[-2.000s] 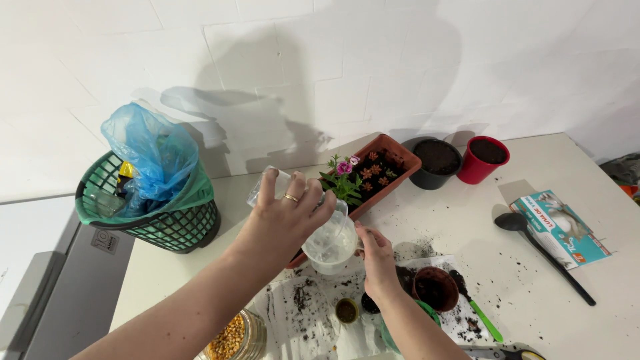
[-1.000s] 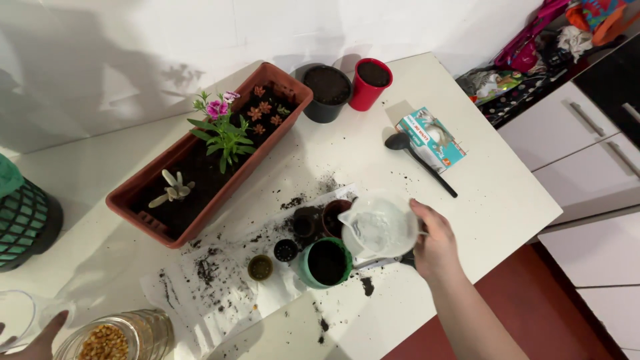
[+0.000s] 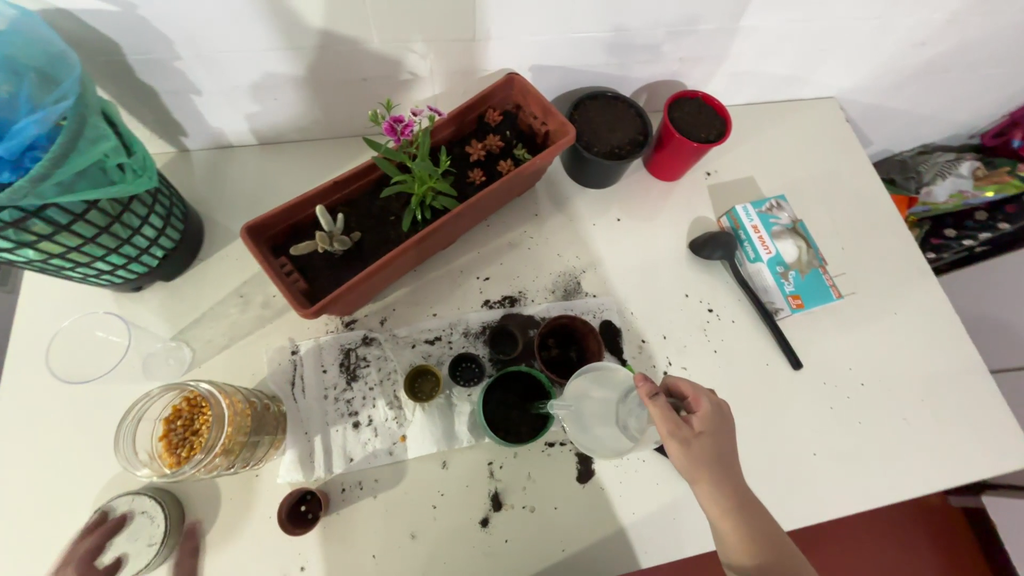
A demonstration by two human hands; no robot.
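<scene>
My right hand (image 3: pixel 692 428) grips a clear plastic measuring jug (image 3: pixel 600 412) by its handle. The jug is tilted, and water runs from its spout into a green pot (image 3: pixel 518 406) of dark soil. At the lower left, my left hand (image 3: pixel 92 548), blurred, lies over the pale lid of a round jar (image 3: pixel 140 524); whether it grips it, I cannot tell. Beside the green pot are a brown pot (image 3: pixel 569 349), a small black pot (image 3: pixel 466 370) and a small olive pot (image 3: pixel 422 384), all on soil-strewn white paper (image 3: pixel 344 408). A glass jar of corn kernels (image 3: pixel 200 432) stands near my left hand.
A terracotta-coloured planter (image 3: pixel 400 264) holds flowers and succulents. Behind are a black pot (image 3: pixel 606 138) and a red pot (image 3: pixel 686 136) with soil. A black spoon (image 3: pixel 756 304) lies against a glove box (image 3: pixel 788 256). Left are a lined basket (image 3: pixel 96 224), a clear cup (image 3: pixel 104 348) and a small brown pot (image 3: pixel 302 512).
The jug, held over the table earlier, now pours into the green pot. The clear cup stands free on the table, and my left hand has moved onto the round jar.
</scene>
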